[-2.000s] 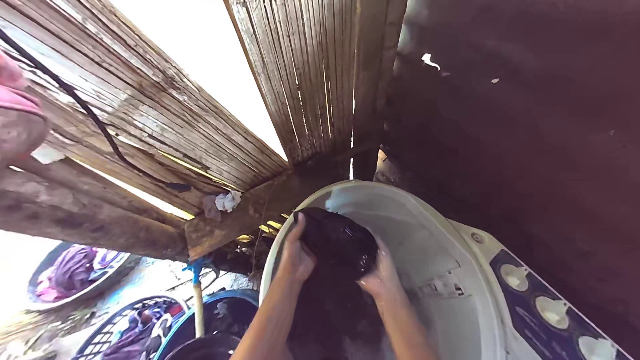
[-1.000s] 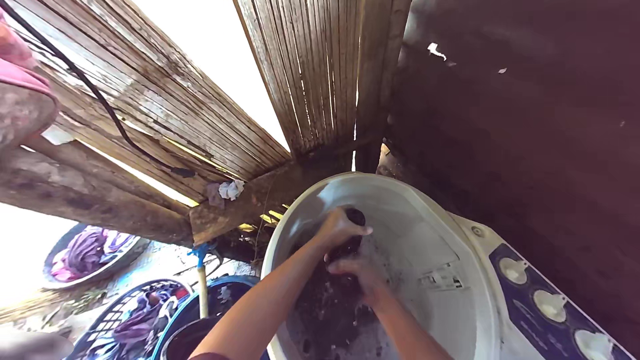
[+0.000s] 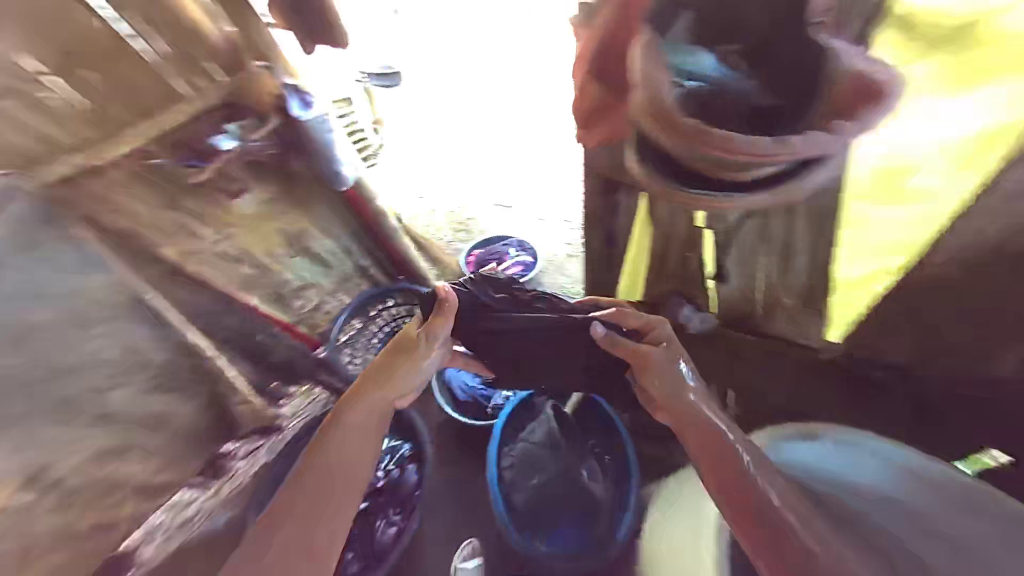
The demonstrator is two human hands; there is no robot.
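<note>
A dark wet cloth garment (image 3: 536,344) is stretched between my two hands at mid-view. My left hand (image 3: 424,348) grips its left end, thumb on top. My right hand (image 3: 644,356) pinches its right end with thumb and fingers. Below the cloth stands a blue-rimmed tub (image 3: 494,472) with dark cloth in water. Just behind it, partly hidden by the garment, is a smaller basin (image 3: 448,410) with blue cloth. The washing machine's pale round tub (image 3: 864,456) lies at the lower right, beyond my right forearm.
A basket (image 3: 340,328) stands left of the garment, and a basin of purple clothes (image 3: 534,260) is farther out. Another tub with dark clothes (image 3: 392,496) sits by my left forearm. Cloths hang over a container (image 3: 736,168) at upper right, beside a wooden wall (image 3: 776,272).
Both hands have left the washing machine's tub and now hold a dark garment stretched out over the basins. The view has swung left toward the bright opening.
</note>
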